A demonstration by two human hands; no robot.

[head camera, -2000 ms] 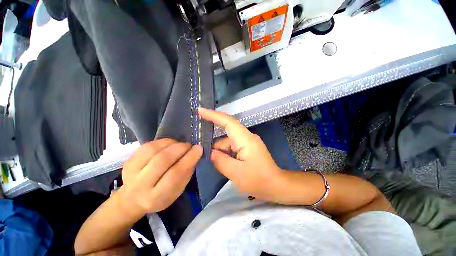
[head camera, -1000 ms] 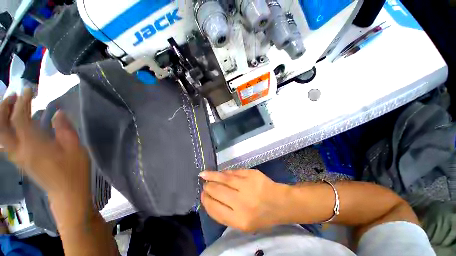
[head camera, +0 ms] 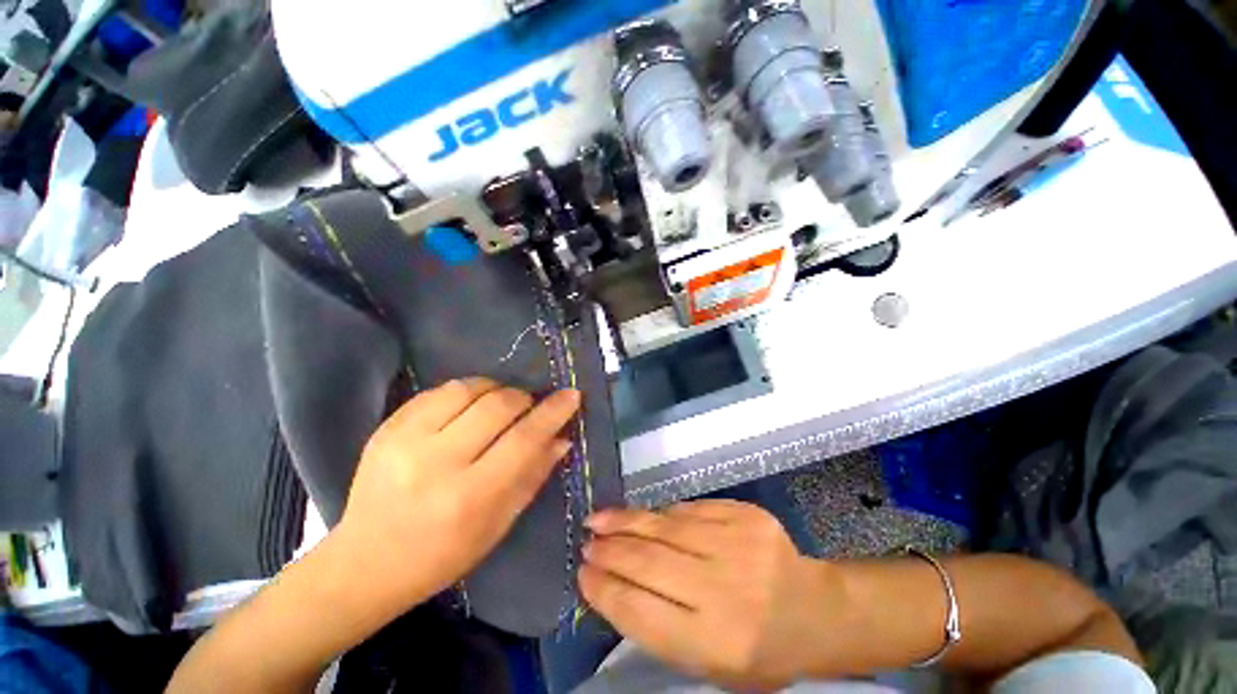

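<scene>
A dark grey garment panel [head camera: 468,305] with yellow and bluish-purple stitch lines runs from under the presser foot [head camera: 567,278] of the white and blue JACK overlock machine [head camera: 448,68] towards me. My left hand [head camera: 455,475] lies on the panel, its fingertips at the stitched seam below the needle area. My right hand [head camera: 692,576] pinches the seam edge lower down, near the table's front edge; its thumb is partly hidden. A loose pale thread lies on the cloth left of the seam.
A pile of cut dark grey panels [head camera: 170,407] lies left of the panel. Crumpled grey cloth [head camera: 224,102] is behind left. Thin tools [head camera: 1038,176] lie right of the machine. The dark inset plate [head camera: 685,380] is below the head. More grey cloth [head camera: 1099,447] hangs at right.
My left hand has come back from the left and now rests on the panel. My right hand stays at the seam edge. The machine sits slightly lower and farther right in view.
</scene>
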